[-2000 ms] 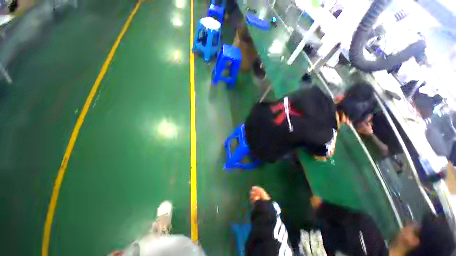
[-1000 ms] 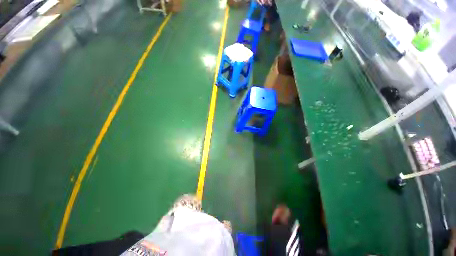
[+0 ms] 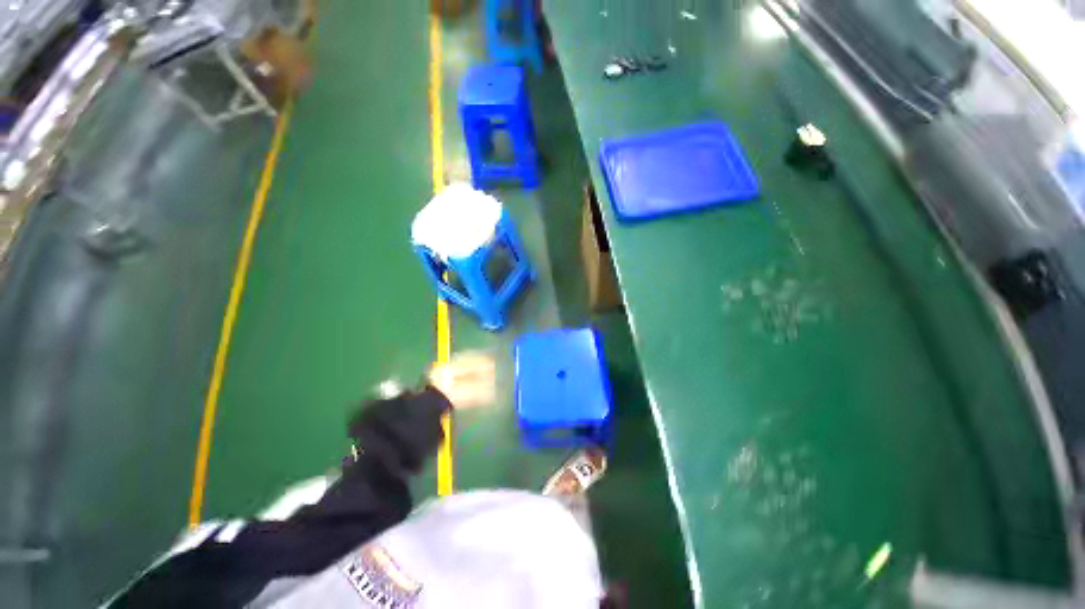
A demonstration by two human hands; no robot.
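My left hand (image 3: 466,378) is blurred, reaching out from a black sleeve over the floor, left of the nearest blue plastic stool (image 3: 562,378). I cannot tell whether it is open or holds anything. My right hand is not recognisable in view; only a small blurred patch shows at the bottom edge beside my light shirt. A stool with a white fluffy cover (image 3: 458,224) stands ahead of my left hand. On the green bench (image 3: 678,321) at the right lies a blue tray (image 3: 678,173), with many small clear rings (image 3: 779,300) nearer me.
Another blue stool (image 3: 500,119) stands farther ahead. A brown carton (image 3: 599,256) is beside the bench edge. A small dark object with a pale top (image 3: 811,149) sits right of the tray. A yellow-green sliver (image 3: 878,560) lies on the bench. A yellow line (image 3: 226,333) runs along the floor.
The stools, tray and bench appear nearer and lower in view. The seated workers at the bench from earlier are out of view. My left sleeve and hand have come up into view.
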